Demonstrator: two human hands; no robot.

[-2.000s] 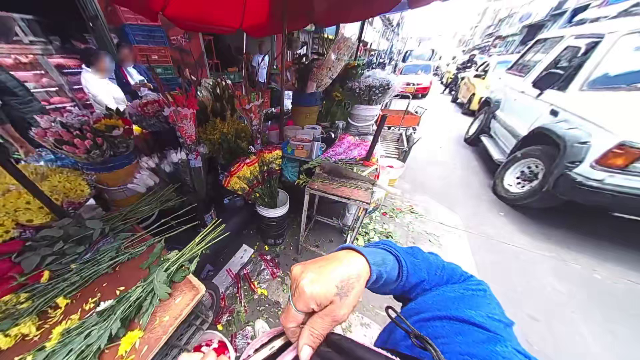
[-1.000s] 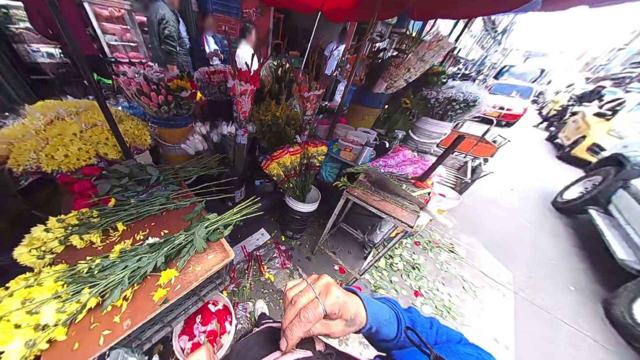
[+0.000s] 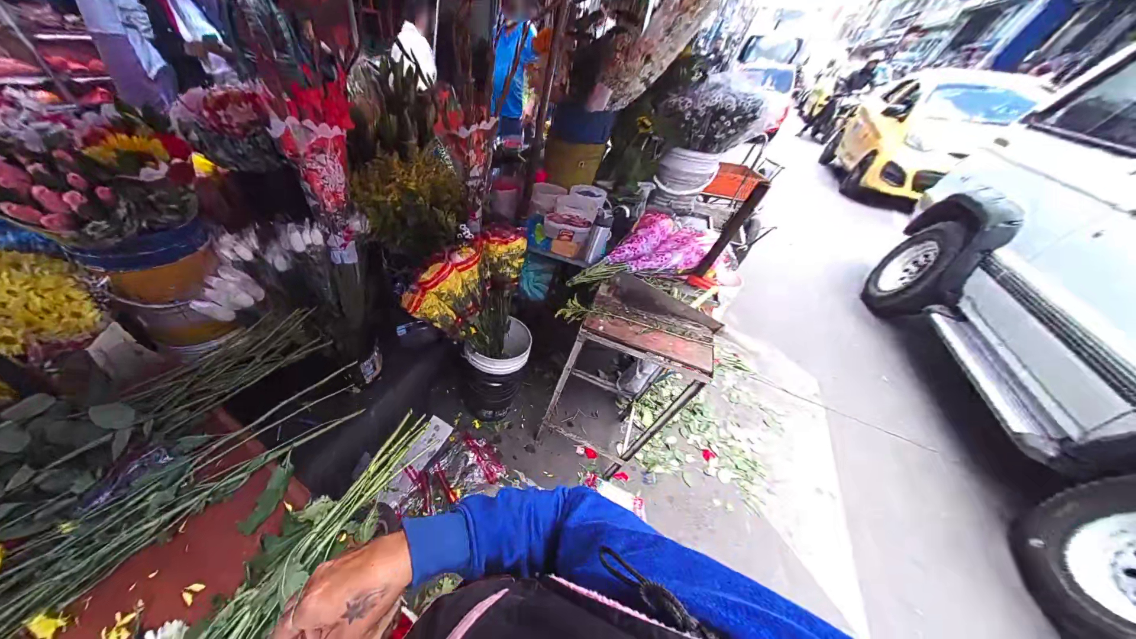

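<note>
My right hand (image 3: 346, 593), in a blue sleeve (image 3: 532, 532), lies at the bottom edge, at a bundle of green flower stems (image 3: 337, 515) on the reddish tabletop (image 3: 191, 555). Its fingers are hidden or cut off, so a grip cannot be made out. More long stems (image 3: 204, 444) and leafy stems (image 3: 67, 426) lie to the left. A black bag or apron with pink trim (image 3: 541, 612) is in front of my body. My left hand is out of view.
A worn small table (image 3: 657, 333) stands ahead, with cut leaves (image 3: 710, 435) on the pavement beside it. A white-rimmed bucket (image 3: 501, 355) holds flowers. Wrapped bouquets (image 3: 319, 160) and a yellow-blue bucket (image 3: 160, 266) stand left. A white vehicle (image 3: 1056, 240) and a yellow car (image 3: 932, 124) are right.
My right hand has moved from the bag at my front to the left, to the stems on the tabletop. The view has shifted.
</note>
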